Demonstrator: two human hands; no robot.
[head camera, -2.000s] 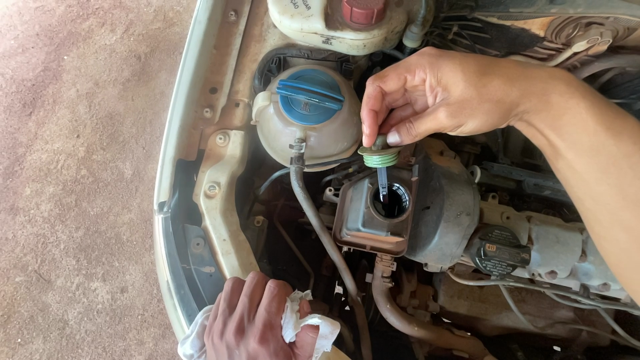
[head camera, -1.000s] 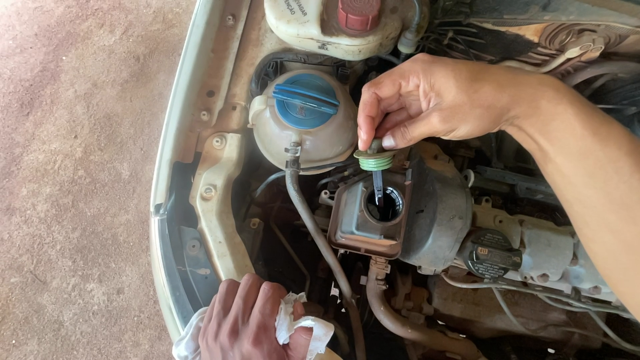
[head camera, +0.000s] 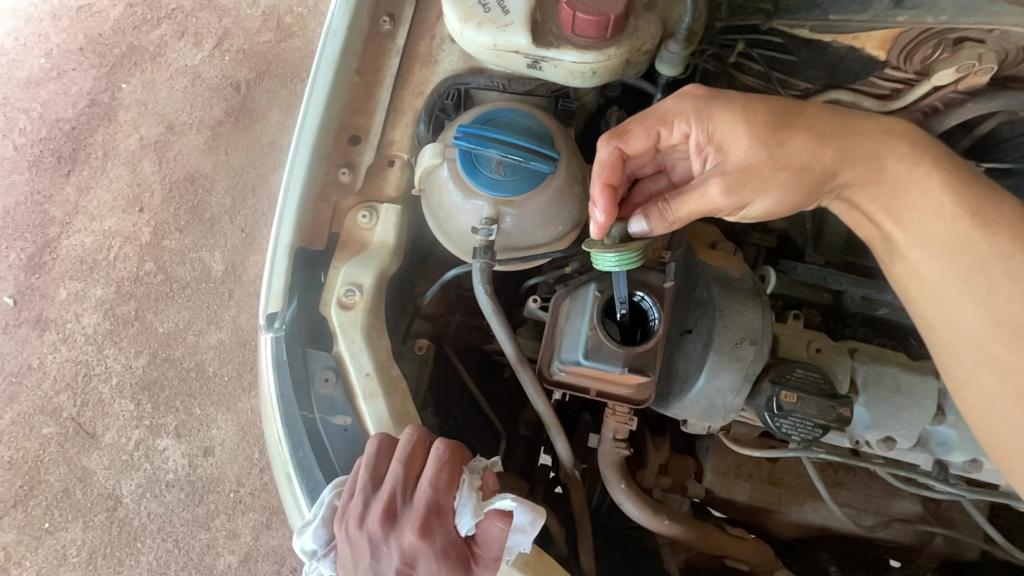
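Observation:
Between its thumb and fingers, my right hand (head camera: 704, 164) pinches a green threaded cap (head camera: 616, 258) with a flat dark dipstick (head camera: 621, 296) hanging below it. The dipstick's lower end is at the round dark opening (head camera: 636, 320) of a power steering fluid reservoir or similar square plastic reservoir (head camera: 576, 340); how deep its tip reaches is hidden. Low in the view, my left hand (head camera: 412, 504) closes around a crumpled white cloth or paper (head camera: 516, 512) at the car's front edge.
A coolant expansion tank (head camera: 448, 212) with a blue cap (head camera: 506, 152) stands beside the reservoir. Behind it is a whitish fluid tank (head camera: 512, 48) with a red cap (head camera: 592, 16). A black oil filler cap (head camera: 804, 404), hoses (head camera: 520, 360) and the pale body edge (head camera: 280, 264) surround the hands.

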